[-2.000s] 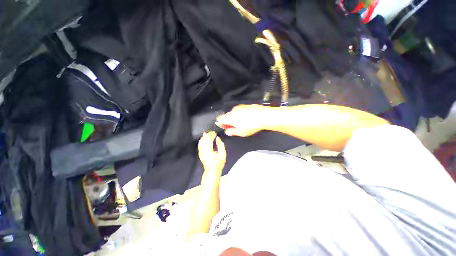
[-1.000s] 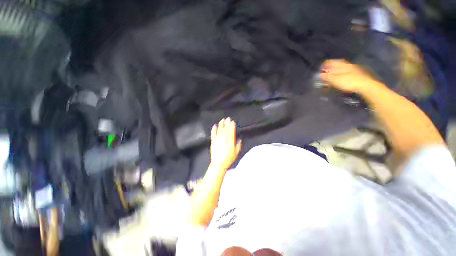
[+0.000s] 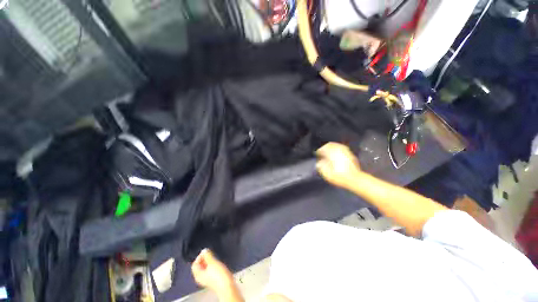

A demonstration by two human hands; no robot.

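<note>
A black garment piece hangs over a long dark-grey bar and falls towards me. My left hand is low in the picture, its fingers closed at the cloth's lower edge. My right hand is curled at the bar's right end, against dark cloth; its fingertips are partly hidden, and whether it grips anything is unclear. The steam iron, with a red spot, stands at the table's right end, apart from my hands. Its yellowish hose comes down from above.
Black pieces with white stripes and a green scrap lie at left. Black cloth is heaped behind the bar. Navy garments are heaped at right. A pale scrap lies near the front edge. Red straps are at the back.
The view has shifted. My right hand has left the iron's side of the table and come to the bar. My left hand has moved off the bar, down to the cloth's lower edge.
</note>
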